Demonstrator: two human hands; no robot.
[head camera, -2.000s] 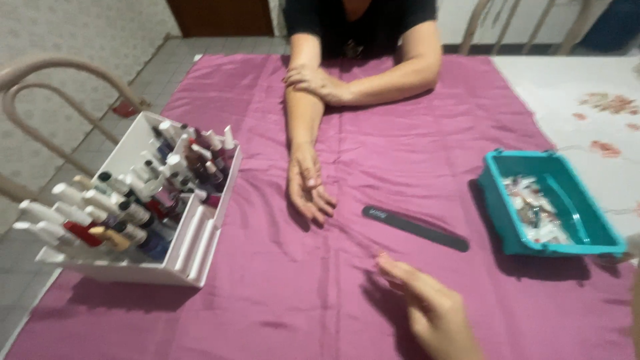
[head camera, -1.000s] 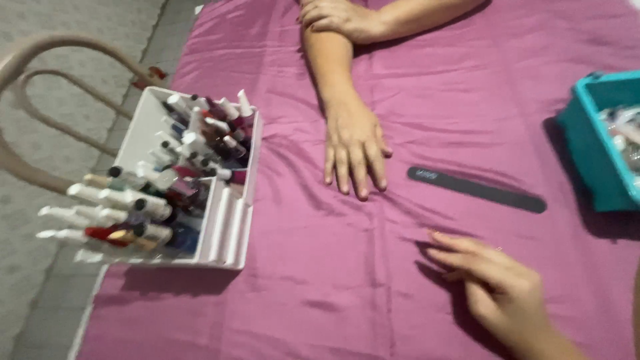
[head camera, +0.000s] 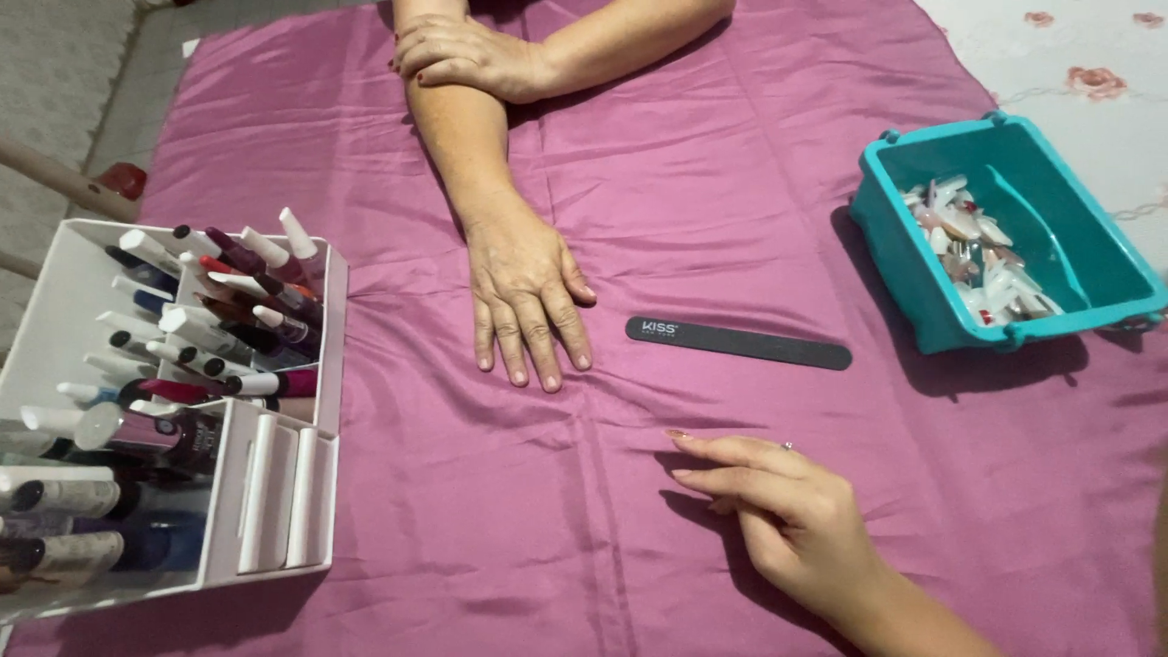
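My right hand (head camera: 803, 520) is at the lower right, fingers loosely bent and pointing left, with nothing held; a ring shows on one finger. My left hand is not in view. Above and left of my fingertips, a black nail file (head camera: 739, 343) lies on the purple cloth (head camera: 474, 511). Another person's hand (head camera: 529, 283) rests palm down left of the file, fingers slightly spread. That person's other hand (head camera: 470, 57) clasps the same arm's forearm. The file touches neither my hand nor theirs.
At left, a white organizer (head camera: 336, 365) holds several nail polish bottles (head camera: 196, 333). A teal plastic basket (head camera: 940, 283) with several loose nail tips (head camera: 967, 237) stands at right. Part of a chair (head camera: 55, 173) shows at the left edge, and a floral cloth (head camera: 1049, 55) at upper right.
The other person's hand has turned from lying partly on its side to palm down, fingers toward me. The view has shifted. My right hand stays empty near the file.
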